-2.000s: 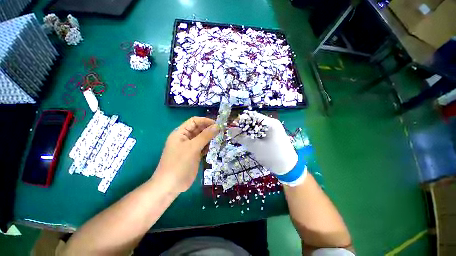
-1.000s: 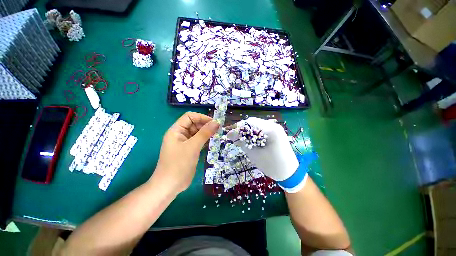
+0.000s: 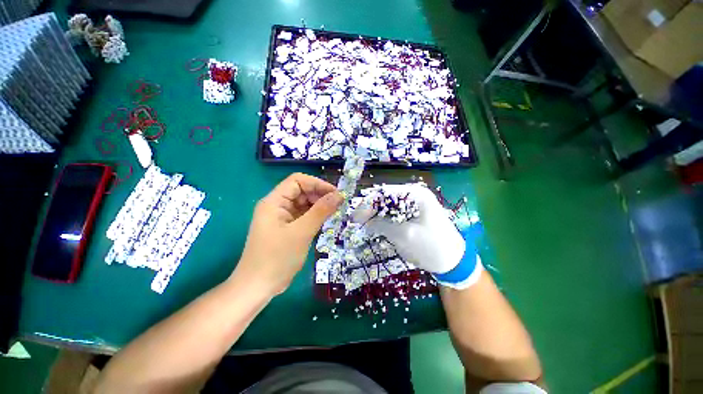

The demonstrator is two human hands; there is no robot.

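Note:
My bare left hand (image 3: 287, 223) pinches a narrow board strip (image 3: 351, 175) between thumb and fingers, its far end pointing toward the black tray. My right hand (image 3: 420, 231), in a white knit glove with a blue wrist band (image 3: 461, 262), is closed on a bunch of wire leads (image 3: 395, 204) with small white tips showing. Its fingertips are beside the strip; whether they touch it I cannot tell. Below both hands lies a wired strip pile (image 3: 358, 269) on a dark brown mat (image 3: 330, 292), with red wires and white tips toward me.
A black parts tray (image 3: 366, 163) full of white boards lies beyond my hands. At left are a strip pile (image 3: 158, 223), a small white piece (image 3: 140, 149), a phone (image 3: 71, 222), rubber bands (image 3: 144, 123) and a tied bundle (image 3: 220, 81). Grey-white stacks (image 3: 38, 85) stand far left.
The held strip has tilted slightly to the right at its far end since a second ago. The gloved hand and its bunch have shifted slightly right. Both hands keep their hold.

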